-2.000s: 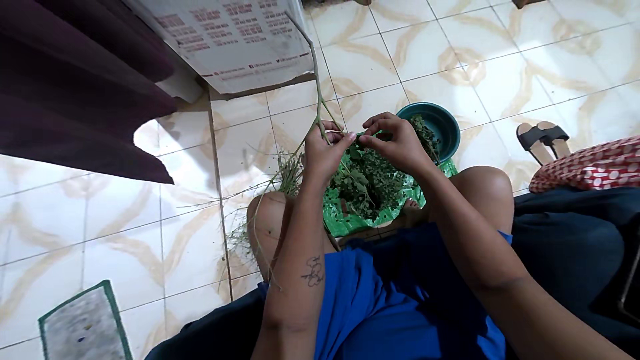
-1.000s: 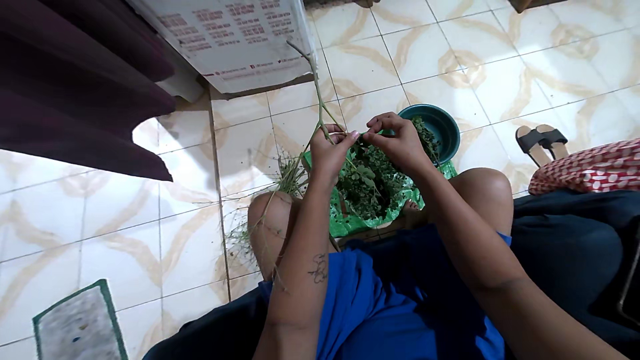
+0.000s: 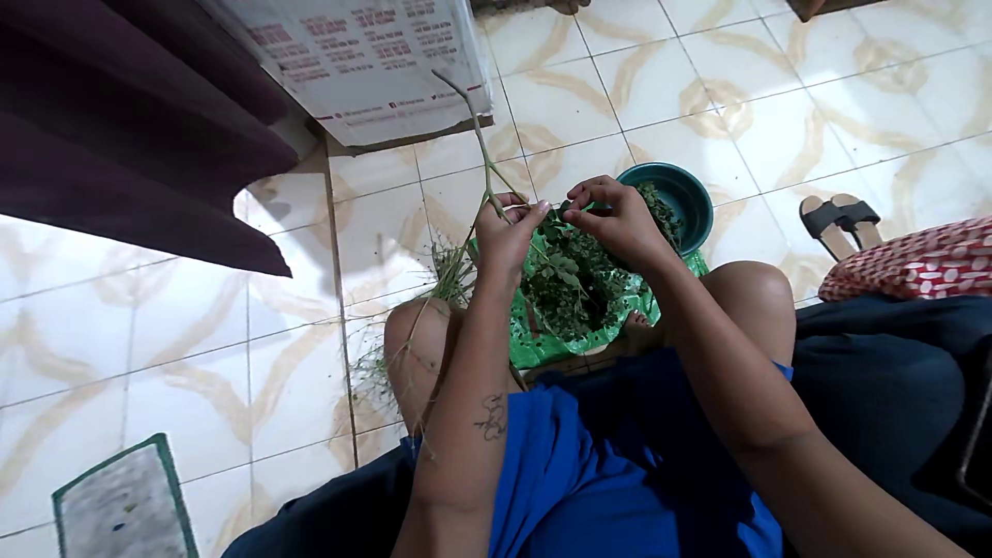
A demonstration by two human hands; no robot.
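My left hand [image 3: 508, 232] grips a thin green branching stem [image 3: 479, 136] that rises above it, with thin bare stalks trailing down past my forearm. My right hand [image 3: 616, 221] is beside it, thumb and forefinger pinched at small green leaves [image 3: 552, 229] between the hands. Below both hands a heap of leafy sprigs [image 3: 577, 283] lies on a green plastic bag [image 3: 535, 353] on the floor. A dark teal basin [image 3: 701, 209], partly behind my right hand, holds more small leaves. A bundle of thin stalks [image 3: 453, 271] lies by my left knee.
A white box with red print [image 3: 387, 85] stands at the upper left, near a dark purple curtain [image 3: 132, 132]. Black sandals [image 3: 841, 221] lie on the tiled floor at right, beside red-and-white patterned cloth [image 3: 914, 263]. A grey mat with green edging [image 3: 124, 504] lies at the lower left.
My right hand's fingers have shifted slightly, and green leaves now show between the two hands. My left hand keeps its hold on the stem.
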